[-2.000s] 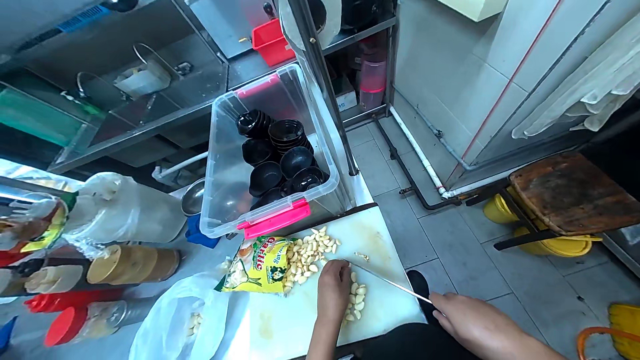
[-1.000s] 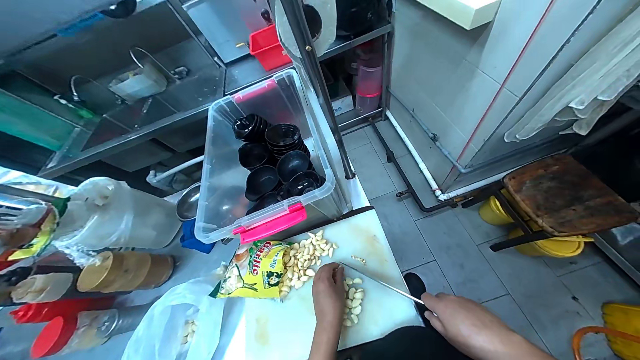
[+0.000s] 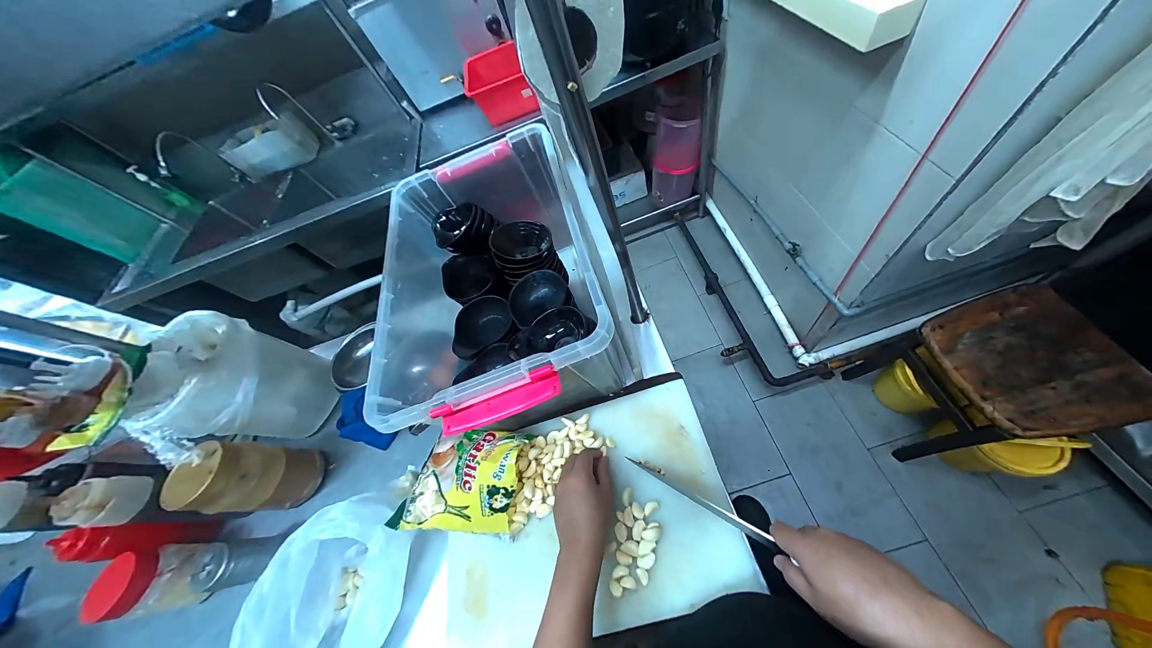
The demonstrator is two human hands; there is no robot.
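Observation:
My left hand (image 3: 585, 499) reaches into the right side of a pile of peeled garlic cloves (image 3: 542, 468) that spreads from a yellow garlic bag (image 3: 472, 486); its fingertips are hidden. My right hand (image 3: 814, 562) grips the handle of a kitchen knife (image 3: 711, 506), whose blade lies over a white cutting board (image 3: 504, 585) with the tip pointing left. A second, smaller group of cloves (image 3: 637, 544) is on the board between my left forearm and the knife. Small brownish scraps lie just beyond the blade.
Behind the board stands a clear plastic tub (image 3: 382, 360) with stacked black bowls (image 3: 540, 297). At left are a white plastic bag (image 3: 315, 576) holding some cloves, a red-lidded jar (image 3: 121, 585) and other containers. A dark metal post (image 3: 594, 171) rises beside the tub.
My left hand has moved from beside the knife tip and the smaller group of cloves up to the pile by the bag. The knife remains in my right hand.

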